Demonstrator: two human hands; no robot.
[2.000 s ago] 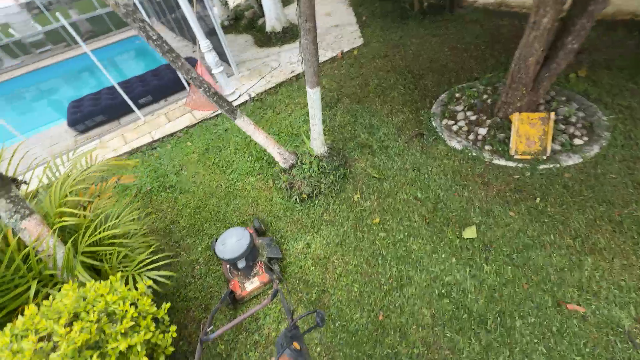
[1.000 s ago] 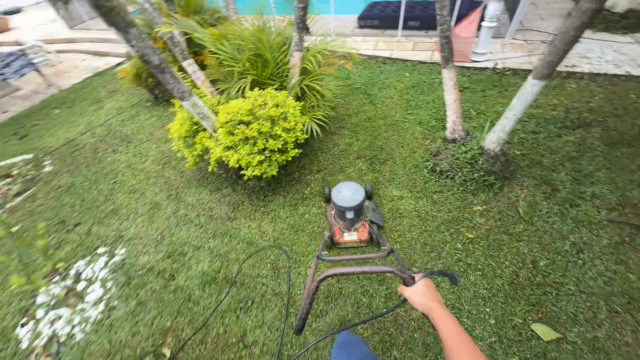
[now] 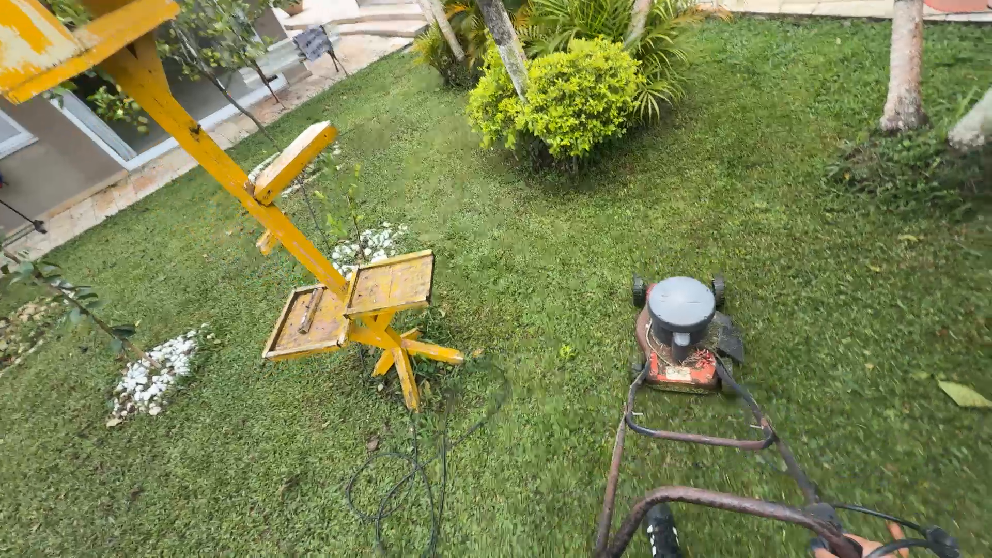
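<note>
An electric lawn mower (image 3: 682, 333) with a grey motor cover and an orange-red deck stands on the grass, right of centre. Its rusty tubular handle (image 3: 713, 500) reaches down to the bottom edge. At the lower right my right hand (image 3: 868, 544), partly cut off by the frame, is closed around the handle bar beside a black power cable (image 3: 880, 511). A shoe (image 3: 663, 531) shows beneath the bar. My left hand is out of view.
A yellow wooden stand with trays (image 3: 391, 283) rises at the left. Loops of dark cable (image 3: 411, 473) lie on the grass near its foot. White stones (image 3: 159, 372) surround a thin plant. A yellow-green bush (image 3: 577, 97) and tree trunks (image 3: 905, 70) stand farther back.
The view has swung left, bringing in the yellow stand. My right hand, outstretched on the handle a second ago, now shows only at the bottom right edge, still on the bar.
</note>
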